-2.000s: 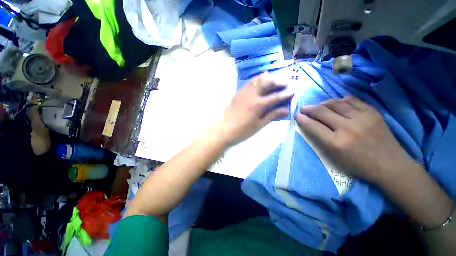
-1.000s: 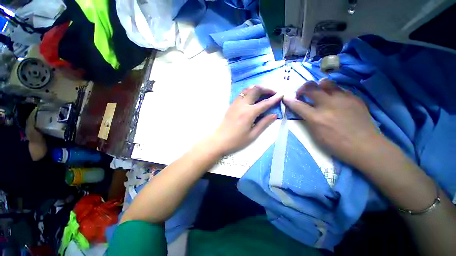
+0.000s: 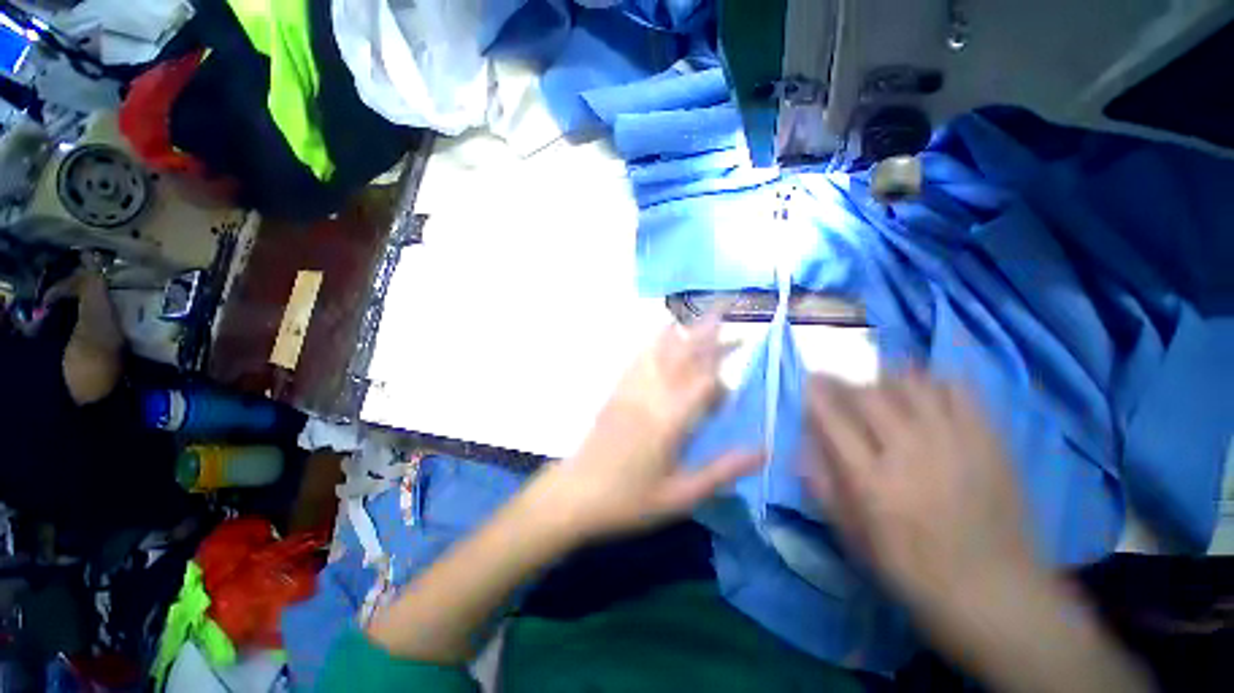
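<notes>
Light blue fabric point(image 3: 704, 251) lies under the presser foot and needle area point(image 3: 785, 183) in bright light. A narrow pale strip point(image 3: 773, 406) runs from there towards me, with blue cloth folded along both sides. My left hand point(image 3: 643, 433) is left of the strip, fingers apart, the thumb reaching close to it. My right hand point(image 3: 920, 487) is blurred, over blue cloth just right of the strip; its fingertips are unclear. A dark slot point(image 3: 826, 311) shows in the table across the strip.
The pale machine head point(image 3: 1029, 61) is at top right, a small cream knob point(image 3: 896, 177) below it. Blue folds point(image 3: 1083, 298) fill the right. Black and neon-yellow cloth point(image 3: 282, 81), a second machine point(image 3: 108, 190), bottles point(image 3: 230, 467) and another person's arm point(image 3: 92, 339) are left.
Both hands have moved from near the needle towards me and apart. The cloth near the needle now lies flatter, the dark slot is uncovered, and the strip's cloth is drawn narrower.
</notes>
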